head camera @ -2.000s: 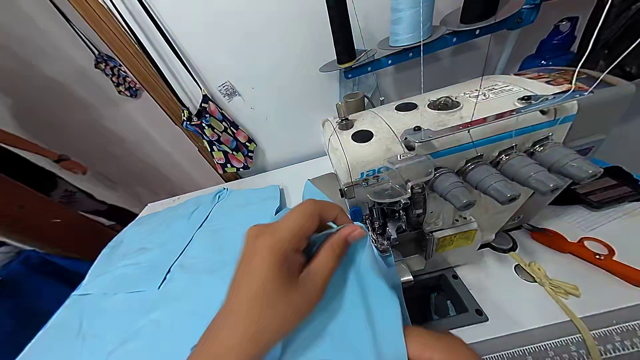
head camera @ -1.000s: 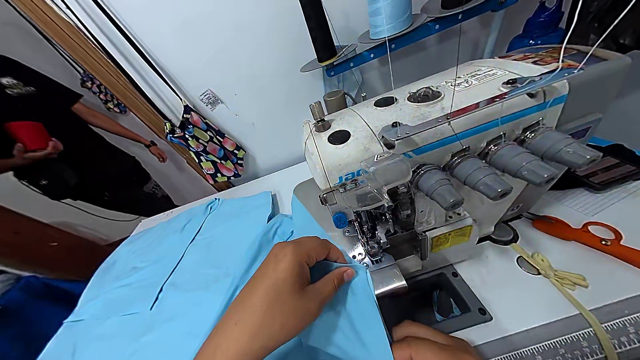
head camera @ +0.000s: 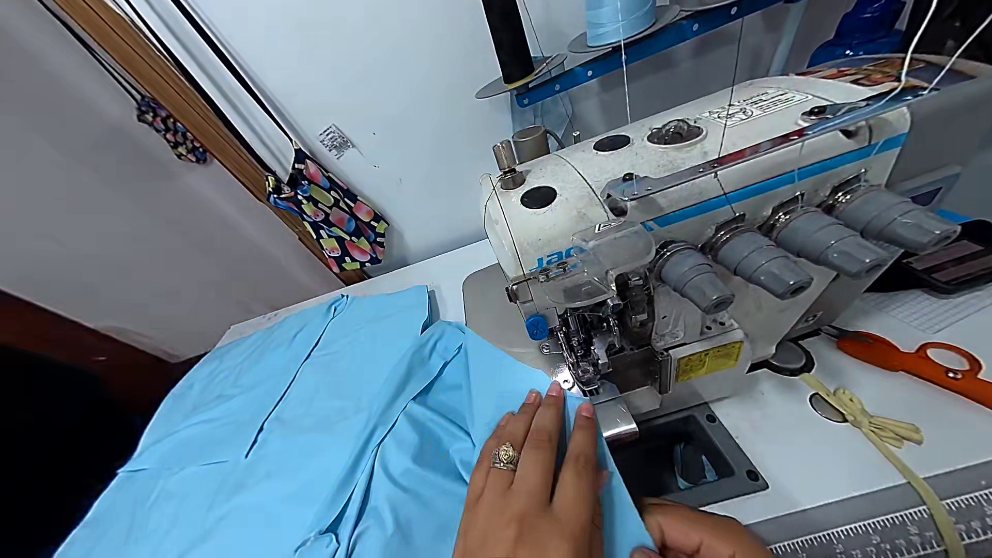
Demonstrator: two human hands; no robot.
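Light blue fabric (head camera: 310, 434) spreads over the left of the table, and its right edge lies at the presser foot (head camera: 585, 372) of a white overlock sewing machine (head camera: 697, 178). My left hand (head camera: 535, 480), with a ring on one finger, rests flat on the cloth just in front of the foot, fingertips beside the needle area. At the lower edge of the view, my right hand (head camera: 694, 531) pinches the fabric's right edge between thumb and fingers. The needle tips are too small to make out.
Orange-handled scissors (head camera: 914, 360) and a knotted yellowish cord (head camera: 876, 422) lie right of the machine. A metal ruler (head camera: 891, 531) runs along the front edge. An open recess (head camera: 697, 457) is beside the foot. Thread cones (head camera: 620, 19) stand behind.
My left hand has gone from a bent, pinching pose to lying flatter on the fabric, with its fingers stretched toward the foot. The person seen at the left one second ago is out of view.
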